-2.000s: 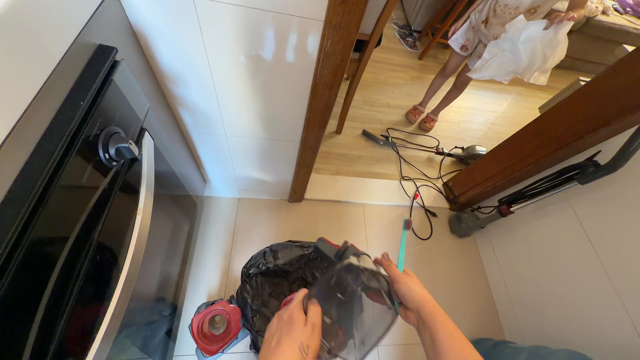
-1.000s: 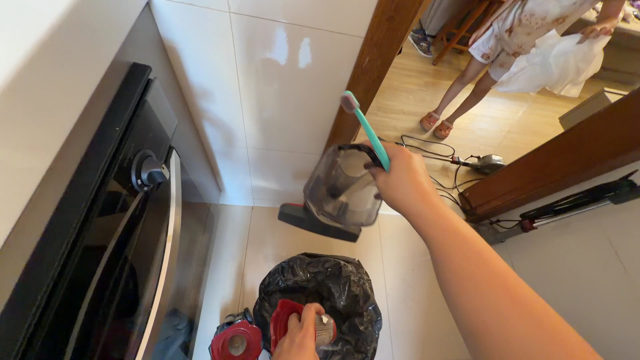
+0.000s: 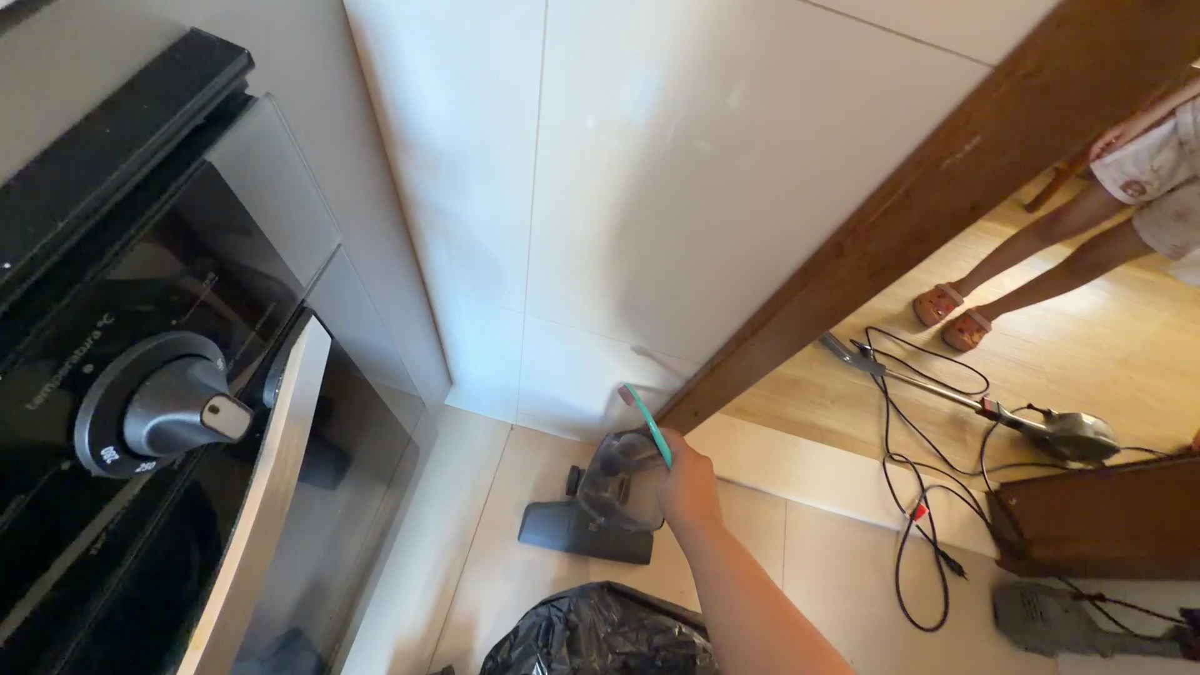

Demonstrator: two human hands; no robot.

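Note:
My right hand (image 3: 689,486) grips a teal toothbrush (image 3: 647,422), its bristle head pointing up and left. Against the same hand is a clear plastic vacuum dust container (image 3: 623,480), near the floor by the wall. A dark grey vacuum floor head (image 3: 583,534) lies on the tiles just below the container; whether they touch is unclear. The black bag of a lined bin (image 3: 605,633) shows at the bottom edge. My left hand is outside the view.
An oven with a temperature knob (image 3: 183,403) stands at left. Beyond the wooden door frame (image 3: 844,234), a stick vacuum (image 3: 956,394) and its black cable (image 3: 900,553) lie on the floor. A person in orange clogs (image 3: 966,330) stands there. Another grey vacuum part (image 3: 1041,614) is at lower right.
The dust container and toothbrush have moved down towards the floor near the wall. My left hand, over the bin with a red part a second ago, has left the view. The view has shifted.

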